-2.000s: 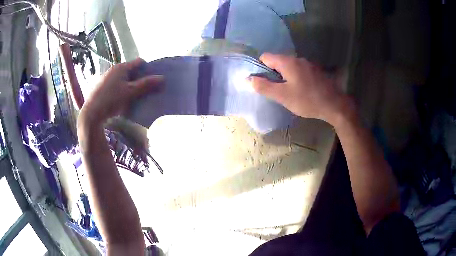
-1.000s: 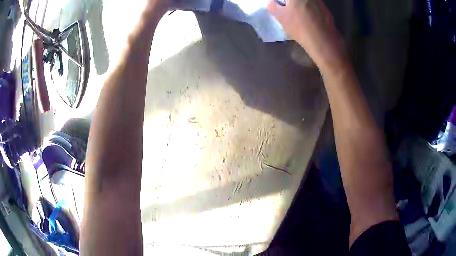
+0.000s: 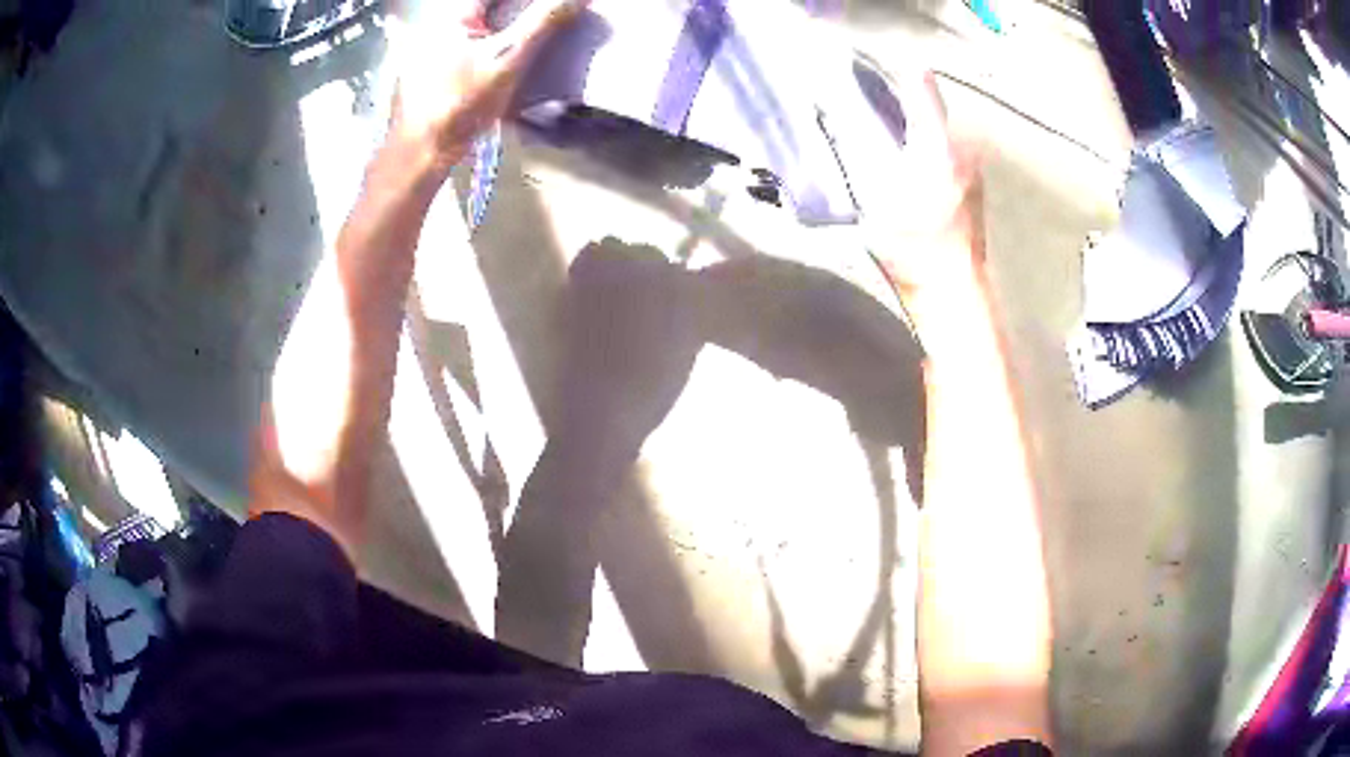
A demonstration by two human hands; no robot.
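Note:
Pale grey-white fabric panels [image 3: 777, 126] with purple bands lie between my hands at the top of the view, partly washed out by glare. My left hand [image 3: 474, 82] is at their left end, its fingers over a purple-grey part. My right hand [image 3: 911, 185] grips their right end, its fingers blurred by sunlight. The panels look slightly raised over the beige table cover [image 3: 726, 444]. The top of the panels is cut off by the frame edge.
A stack of grey-purple panels [image 3: 1162, 259] lies on the right. A round metal frame with a red-brown handle [image 3: 1328, 323] is at the far right edge. A grey-green surface [image 3: 148, 222] is on the left. Loose pieces [image 3: 111, 621] are at lower left.
The view has turned, so the panel stack and the handled metal frame now show on the right instead of the left. Both hands remain at the panels, now nearer the top.

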